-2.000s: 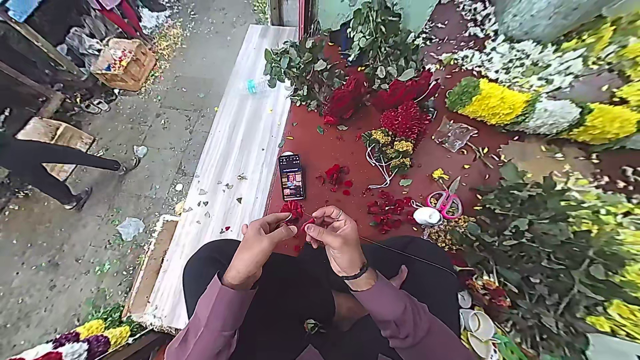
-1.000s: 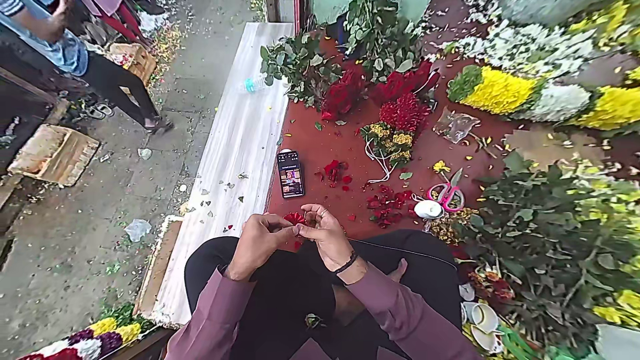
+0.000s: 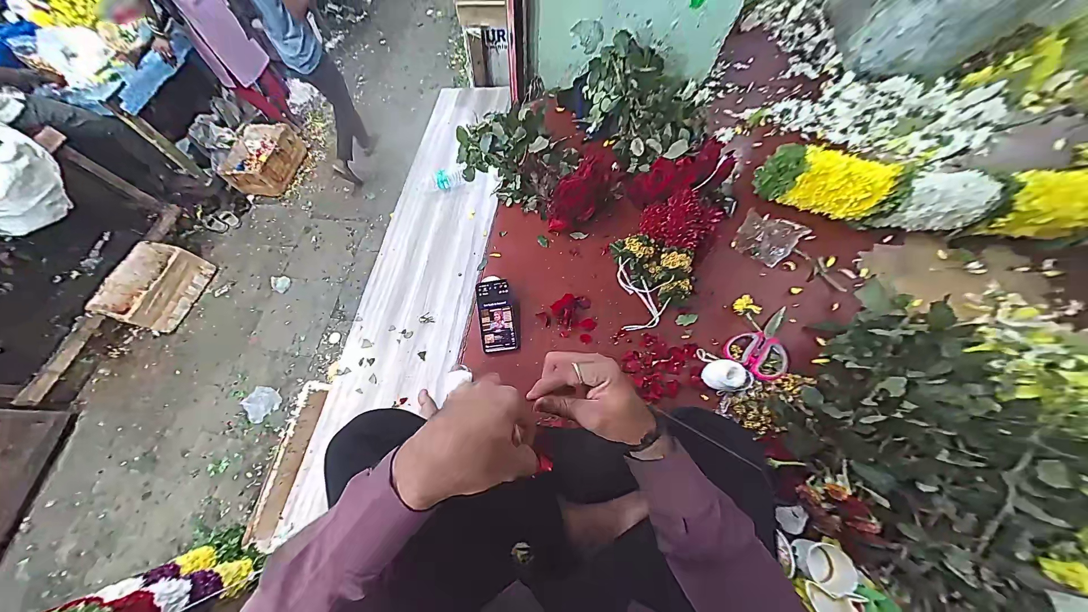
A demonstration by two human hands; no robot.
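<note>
My left hand (image 3: 467,438) is curled above my lap, with a bit of red petal (image 3: 542,463) showing under its fingers. Close on its right, my right hand (image 3: 593,399) has thumb and forefinger pinched together, apparently on a thin thread; the thread (image 3: 714,440) runs from that side across my right knee. Beyond the hands lie loose red petals (image 3: 659,365) and a phone (image 3: 498,316) with its screen lit. A white thread spool (image 3: 725,375) touches pink-handled scissors (image 3: 756,355) to the right. Farther up are red flowers (image 3: 680,219) and a yellow flower bunch (image 3: 654,265) with white strings.
Leafy stems (image 3: 935,425) crowd the right side, below a thick yellow and white garland (image 3: 935,194). A white board (image 3: 425,246) edges the red surface (image 3: 544,255) on the left. Past it, a person (image 3: 327,76) is on the walkway, near wooden crates (image 3: 153,285). Cups (image 3: 829,569) stand lower right.
My hands, close together over my lap before, are now slightly apart, the left turned with its back up. The person on the walkway has moved farther up the view.
</note>
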